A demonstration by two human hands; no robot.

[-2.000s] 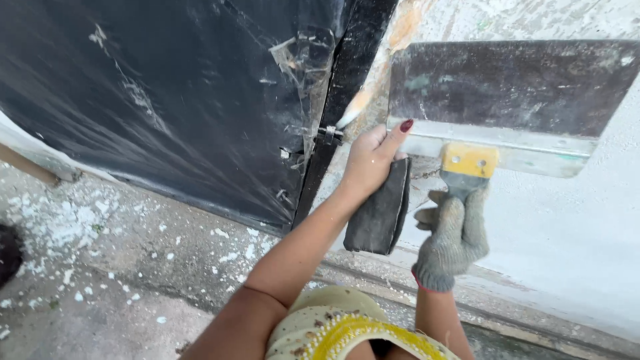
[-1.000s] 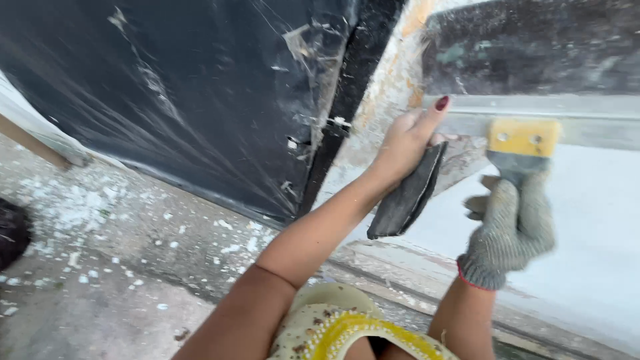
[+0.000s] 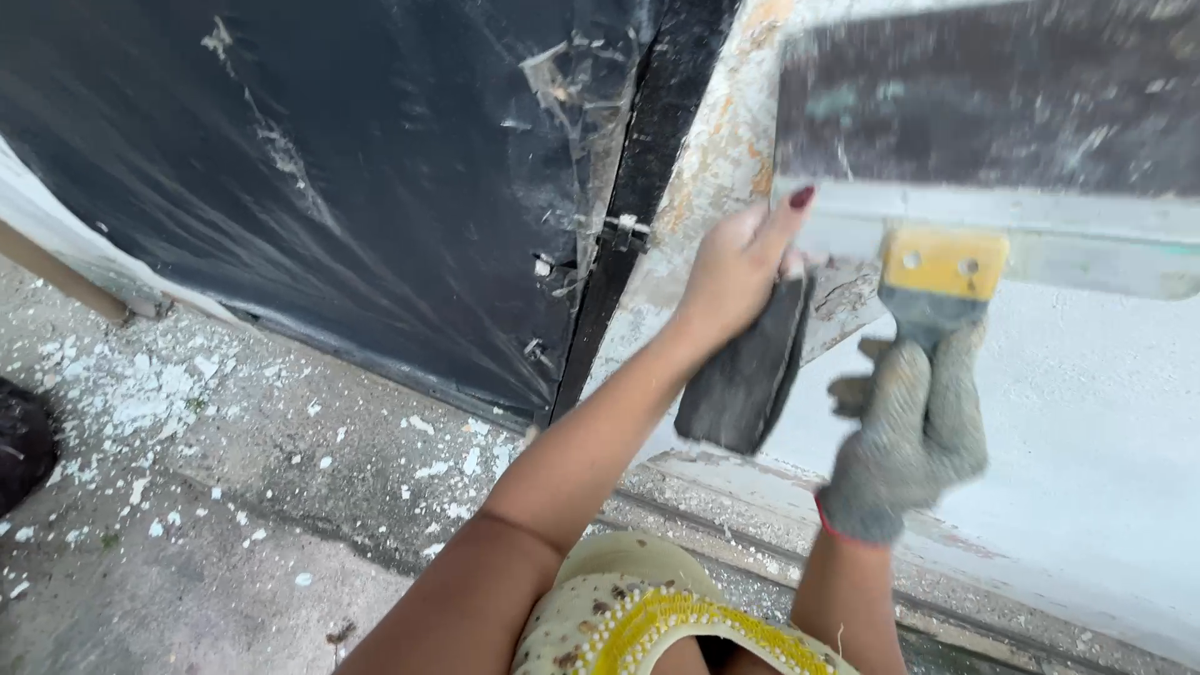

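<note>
My bare left hand [image 3: 745,272] grips the left end of a wide dark board [image 3: 975,103] with a pale lower edge strip, held against the wall. From below that hand hangs a dark grey folded piece of material [image 3: 745,375], its upper end at my fingers. My right hand [image 3: 914,431], in a grey knit glove with a red cuff edge, is closed around the grey lower part of a tool with a yellow end [image 3: 945,262]. The yellow end has two holes and overlaps the pale strip. The tool's exact kind is unclear.
A black plastic-covered panel [image 3: 375,187] with a black frame [image 3: 647,159] stands at the left. The wall [image 3: 1078,403] has peeling paint near the frame. White flakes [image 3: 141,384] litter the concrete floor. A dark object [image 3: 23,445] lies at the left edge.
Between the first two frames both hands shift rightward along the wall; since then my right hand has come back a little to the left. The folded dark piece stays by my left hand.
</note>
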